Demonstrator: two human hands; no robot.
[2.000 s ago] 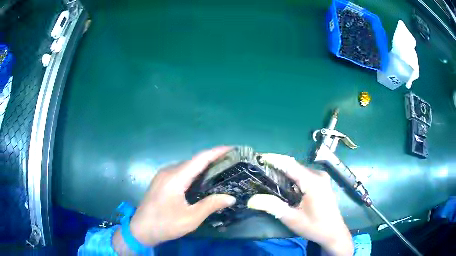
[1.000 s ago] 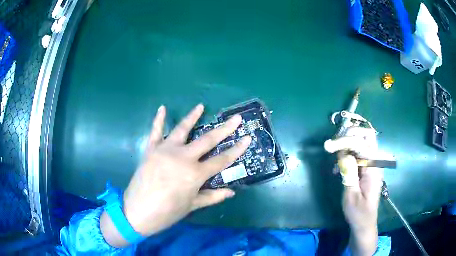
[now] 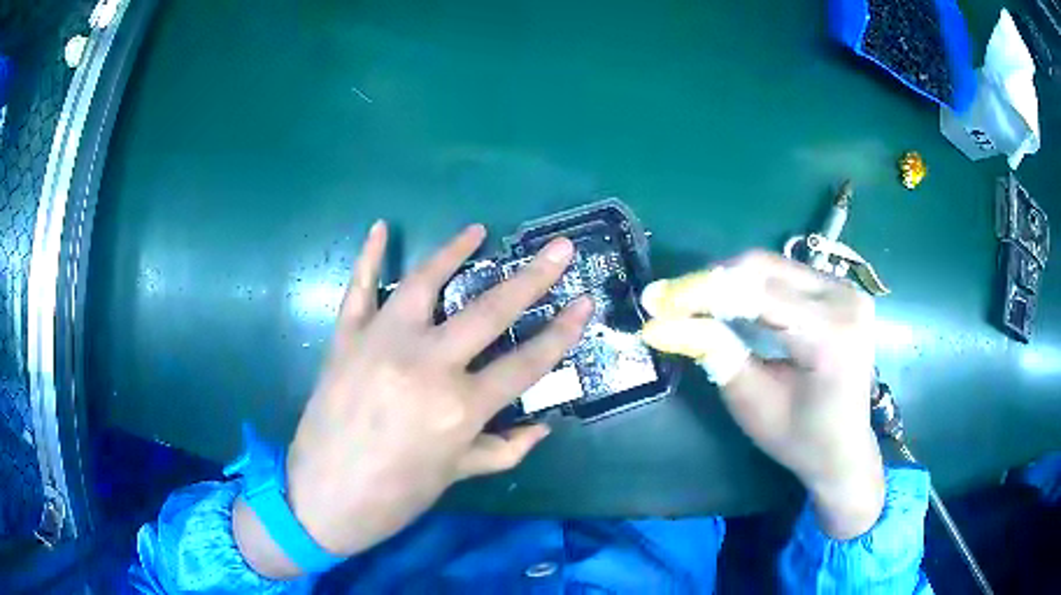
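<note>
An open black housing (image 3: 655, 391) with a circuit board (image 3: 599, 273) inside lies on the green surface in front of me. A white rectangle shows on the board's lower part. My left hand (image 3: 436, 360) lies spread over the housing's left part, fingers apart, pressing on it and hiding part of the board. My right hand (image 3: 774, 349), with yellow-cream finger cots, is pinched at the housing's right edge, beside the board. The tweezers in it are almost wholly hidden by the fingers; only a thin light line shows at the fingertips.
An air blow gun (image 3: 835, 238) lies behind my right hand, its hose running to the lower right. A gold-yellow lump (image 3: 911, 170), a blue parts bin (image 3: 956, 58), a white box with cloth (image 3: 1003, 105) and another opened housing (image 3: 1022, 262) are at right. A metal rail (image 3: 58, 233) runs along the left.
The housing was set down from both hands and my left hand spread on it. My right hand, seen with tweezers over the air gun, has moved left to the housing's edge.
</note>
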